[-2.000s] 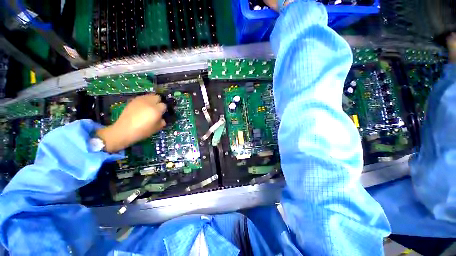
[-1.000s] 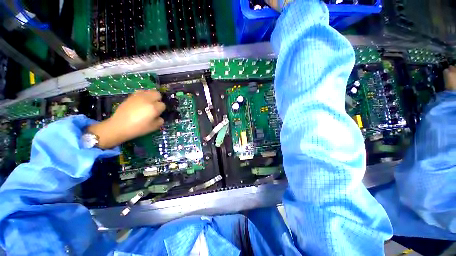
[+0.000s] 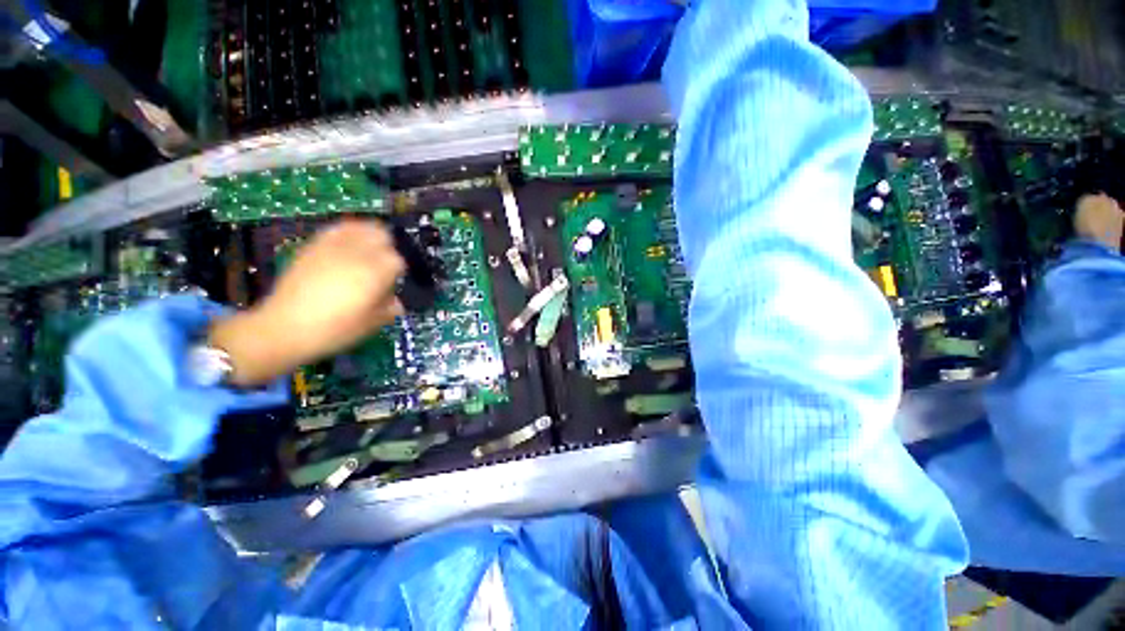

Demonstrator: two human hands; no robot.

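My left hand [image 3: 323, 296], bare and slightly blurred, is curled palm down over the upper left part of a green printed circuit board [image 3: 463, 323]. A dark clump [image 3: 420, 261] lies against its fingertips; whether the fingers grip it cannot be told. The board sits in a black pallet [image 3: 524, 392] and carries silver, white and dark parts. My right arm [image 3: 771, 284] reaches away across the neighbouring board [image 3: 635, 284] to the blue component bin [image 3: 623, 43]; its hand is cut off by the top edge.
Silver rails run behind [image 3: 457, 121] and in front [image 3: 432, 508] of the pallets. Metal clamps [image 3: 538, 305] lie between the boards. Green board strips [image 3: 296, 191] lie above the boards. Another worker's hand [image 3: 1098, 222] and blue sleeve are at the right. Dark racks stand behind.
The view has shifted, so bin and boards sit slightly higher. The skin of my right hand at the bin has gone out of the top edge. My left hand stays over the same board.
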